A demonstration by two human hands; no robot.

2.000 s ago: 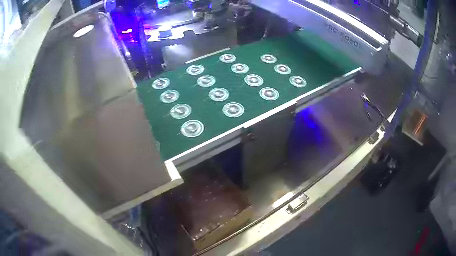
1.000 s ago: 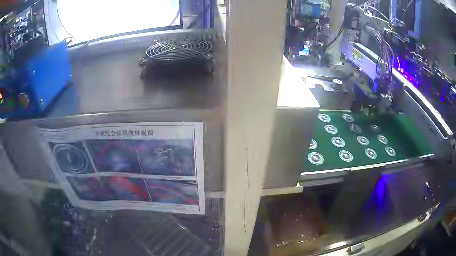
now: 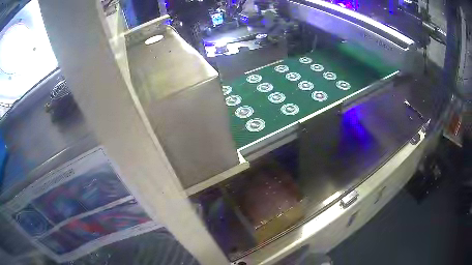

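Observation:
Neither of my hands is in view. Small round silvery-white parts (image 3: 290, 109) with dark centres lie in rows on the green conveyor belt (image 3: 274, 120), right of the middle. The leftmost part in the back is partly hidden by the plain beige-grey metal cover (image 3: 189, 124) beside the belt. The open brown box (image 3: 270, 194) sits in the recess below the belt. The dark mechanism and lit metal surface behind the belt are blurred.
A thick cream frame post (image 3: 98, 88) crosses the left side. Left of it are a glaring monitor (image 3: 23, 57), a fan (image 3: 59, 90) and a hanging picture sheet (image 3: 77, 199). A cream cabinet rail (image 3: 315, 227) with latches curves below. A bright light bar (image 3: 362, 21) runs behind the belt.
The view swung left to the shelf, then back right and closer to the belt. More parts show on the belt than one second ago. No hand appears in any frame.

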